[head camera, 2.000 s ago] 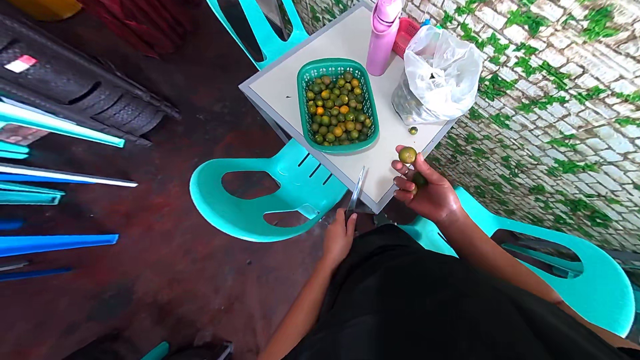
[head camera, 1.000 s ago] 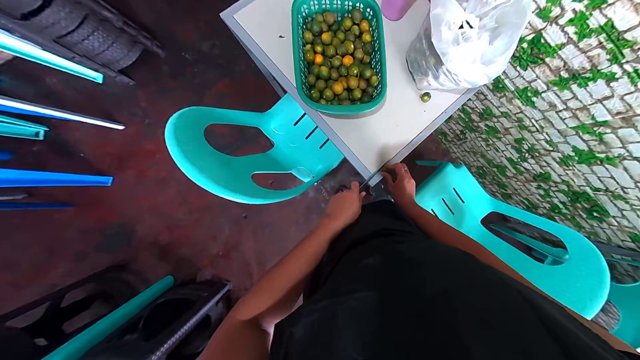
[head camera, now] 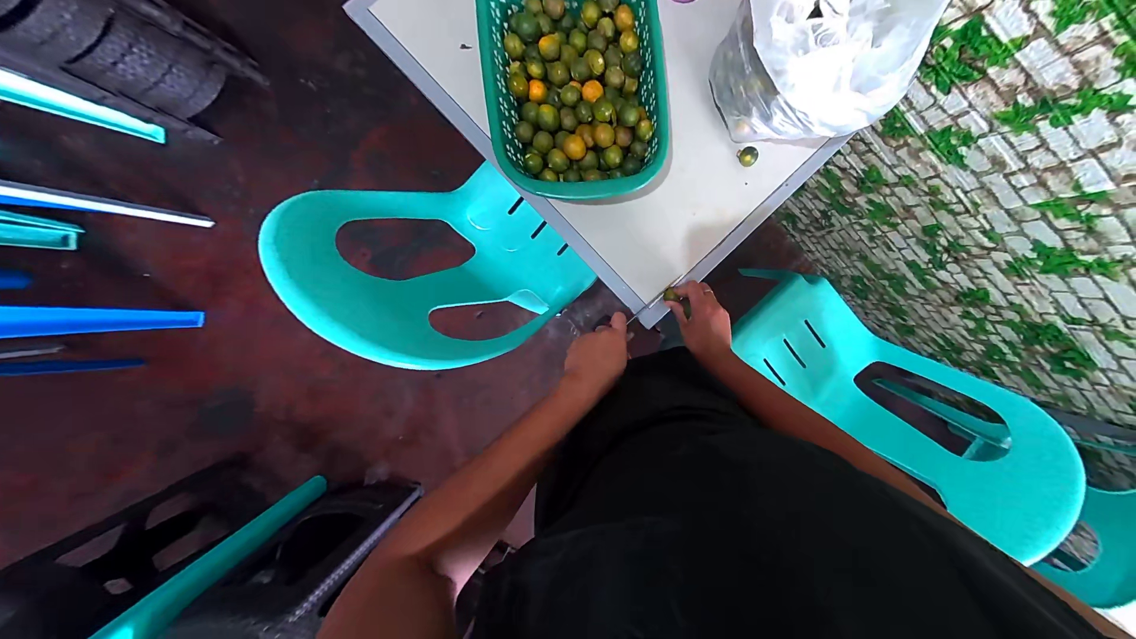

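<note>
At the near corner of the white table (head camera: 626,235), my left hand (head camera: 599,351) is closed on a knife (head camera: 645,308), whose thin blade points toward my right hand (head camera: 706,321). The fingers of my right hand pinch a small green citrus fruit (head camera: 671,294), with the blade close beside it; whether it cuts the fruit cannot be told. Farther up the table stands a green plastic basket (head camera: 661,133) full of small green and orange citrus fruits (head camera: 577,111). One loose green fruit (head camera: 747,156) lies near the table's right edge, below a whitish plastic bag (head camera: 821,71).
A turquoise plastic chair (head camera: 355,302) stands left of the table corner, another (head camera: 941,417) to the right. Stacked tires (head camera: 133,53) are at the upper left, with more dark objects and a turquoise edge at the lower left. A brick-patterned surface (head camera: 994,222) with green leaves runs along the right.
Two seconds ago my right hand was raised with its fingers spread around a fruit, and the knife pointed up; both hands have since come together at the table corner. The view has shifted.
</note>
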